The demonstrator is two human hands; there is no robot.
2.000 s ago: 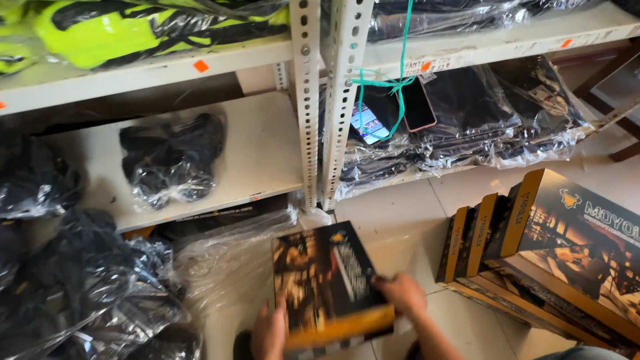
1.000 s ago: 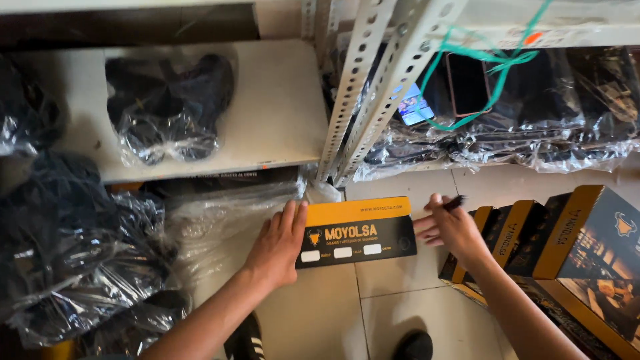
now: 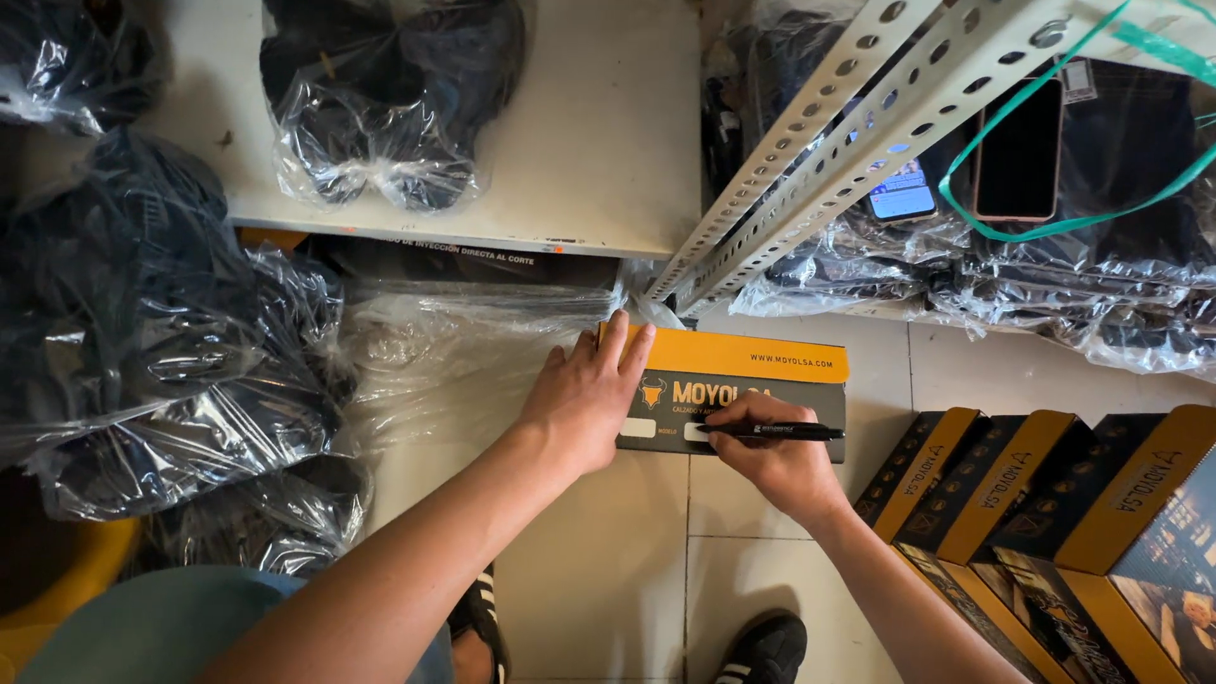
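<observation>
A black and orange cardboard shoe box [image 3: 807, 394] stands with its printed side up, white blank fields along its lower part. My left hand [image 3: 584, 399] lies on the box's left end with the fingers spread, steadying it. My right hand [image 3: 774, 451] grips a black marker pen [image 3: 788, 431], its tip at the middle white field. Part of the print is covered by my right fingers. What bears the box from below is hidden.
Shelving with a perforated metal post [image 3: 807, 152] rises beyond the box. Plastic-bagged dark goods [image 3: 161, 313] are piled at left. Two phones, one dark [image 3: 1019, 157], lie on wrapped goods behind a green string. More shoe boxes [image 3: 1016, 484] stand on the tiled floor at right.
The box has turned from its picture-covered face to its printed side. My right hand has moved left onto the box, bringing the pen to a white field. My left hand stays on the box.
</observation>
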